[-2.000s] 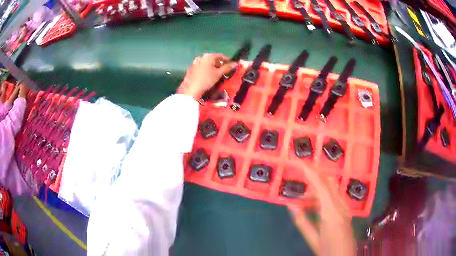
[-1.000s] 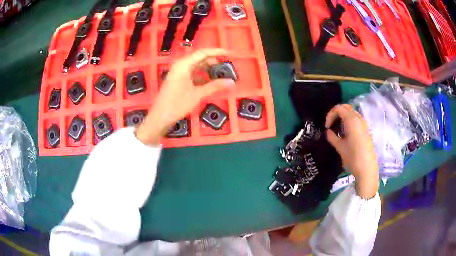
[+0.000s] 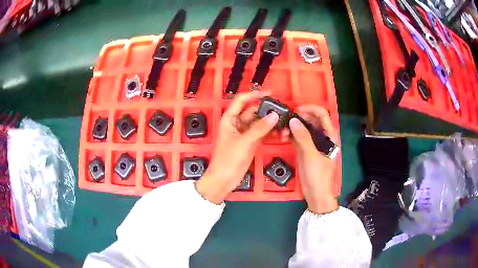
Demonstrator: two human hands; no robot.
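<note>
My left hand (image 3: 236, 141) holds a dark watch body (image 3: 273, 111) over the right part of the orange-red tray (image 3: 209, 194), thumb on its back. My right hand (image 3: 316, 157) holds a black strap half with buckle (image 3: 321, 140), one end at the watch body's right edge. Whether they are joined cannot be told. Several watch bodies without straps sit in the two lower rows of pockets. Several assembled watches (image 3: 207, 46) lie lengthwise across the upper pockets. One silver watch body (image 3: 310, 53) is at upper right, another (image 3: 133, 87) at left.
A black pile of straps (image 3: 381, 180) lies right of the tray, with clear plastic bags (image 3: 437, 183) beyond it. Another plastic bag (image 3: 39, 180) is at the left. A second tray (image 3: 469, 78) with black and coloured-strap watches (image 3: 440, 68) stands on a raised surface at upper right.
My right hand has come from the strap pile to the tray and now holds a strap half against the watch body in my left hand. The view has shifted, so the tray appears further right.
</note>
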